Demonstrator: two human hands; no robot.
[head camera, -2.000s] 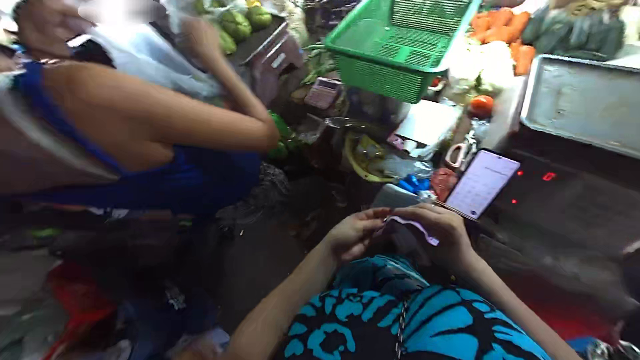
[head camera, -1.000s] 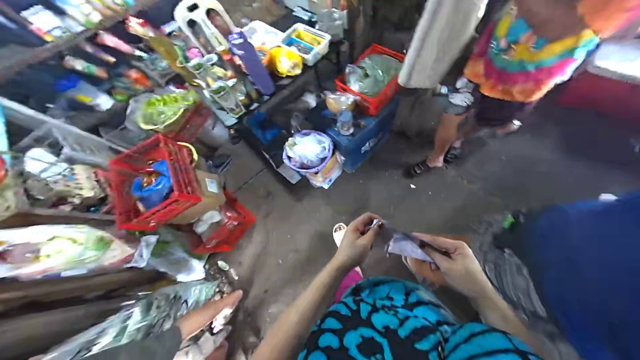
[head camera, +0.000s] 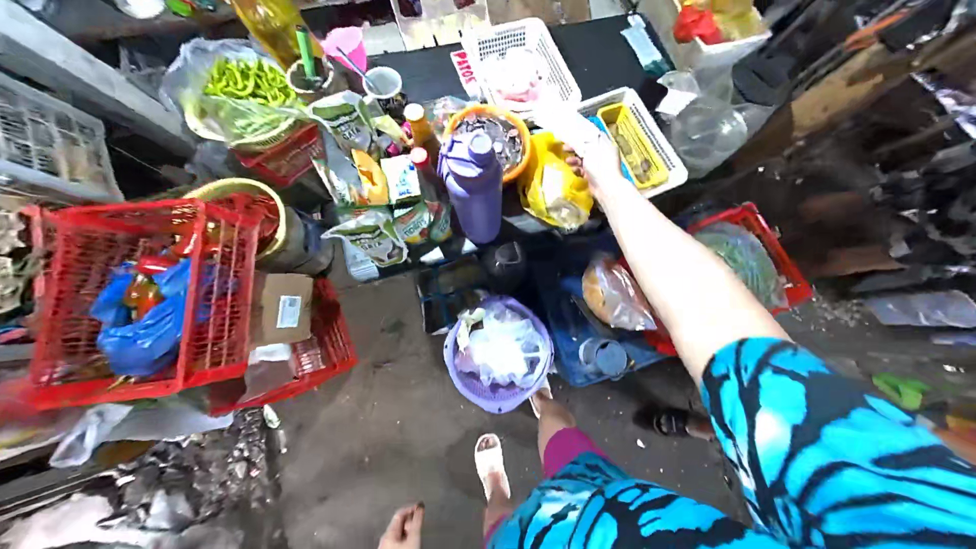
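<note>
My right hand is stretched out over the dark table, beside a knotted yellow plastic bag and a white basket with a yellow tray in it. Glare washes out its upper part, so whether it holds anything cannot be told. Left of the bag are an orange bowl of small dark items and a purple bottle. Only the fingers of my left hand show, low in the view above the floor; the rest is cut off.
A purple basket with plastic bags stands on the floor before my feet. Red crates are at the left, one with a blue bag inside. A blue crate and a red crate lie to the right. Another person's sandalled foot is near.
My hands were close together at my front with a thin purplish item between them; now they are apart, the right one extended over the table. The view has turned from the stall to this table.
</note>
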